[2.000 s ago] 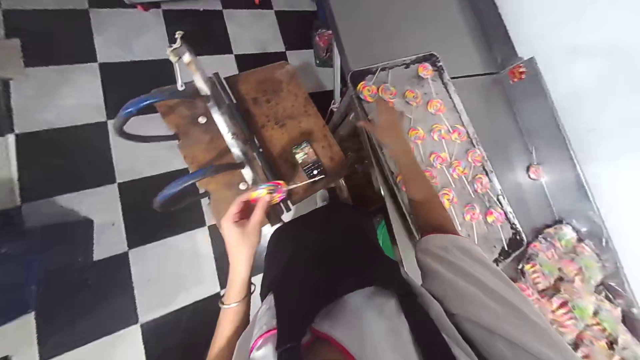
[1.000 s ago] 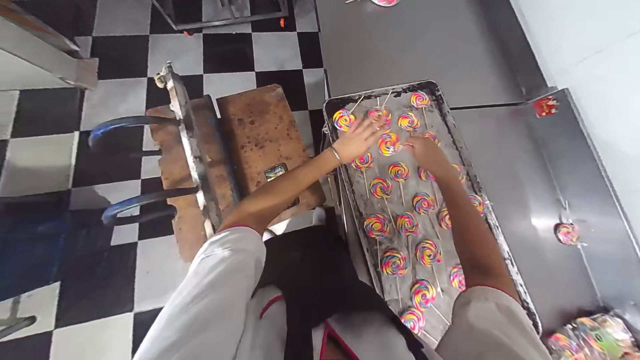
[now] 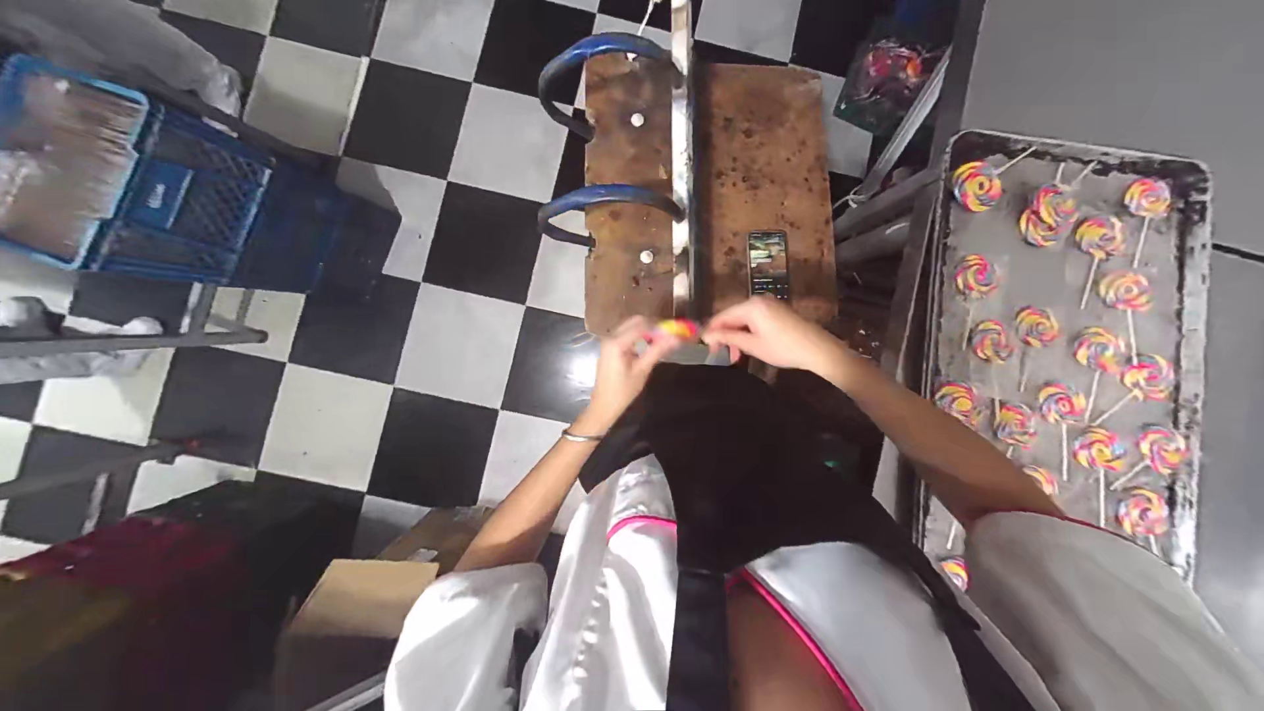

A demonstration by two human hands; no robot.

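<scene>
In front of my body, my left hand [image 3: 624, 360] pinches a small swirled lollipop [image 3: 676, 330], which is blurred and seen edge-on. Close at its right side is my right hand [image 3: 765, 334], fingers bent together; whether they grip the lollipop's stick cannot be told. Just beyond my right hand, a mobile phone [image 3: 767, 263] lies on the brown stained board of a bench [image 3: 765, 148]. To the right, a metal baking tray [image 3: 1076, 148] holds rows of multicoloured swirl lollipops [image 3: 1126, 291] on white sticks.
Blue curved handles [image 3: 612, 194] and a metal bar [image 3: 681, 148] rise from the bench. At the left stands a blue plastic crate [image 3: 197, 197] near metal racks. A cardboard box [image 3: 360, 602] is at lower left. The tray rests on a steel table [image 3: 1106, 69].
Both hands were over the tray a second ago and are now together in front of my body, with a lollipop at my left hand. The view has swung left.
</scene>
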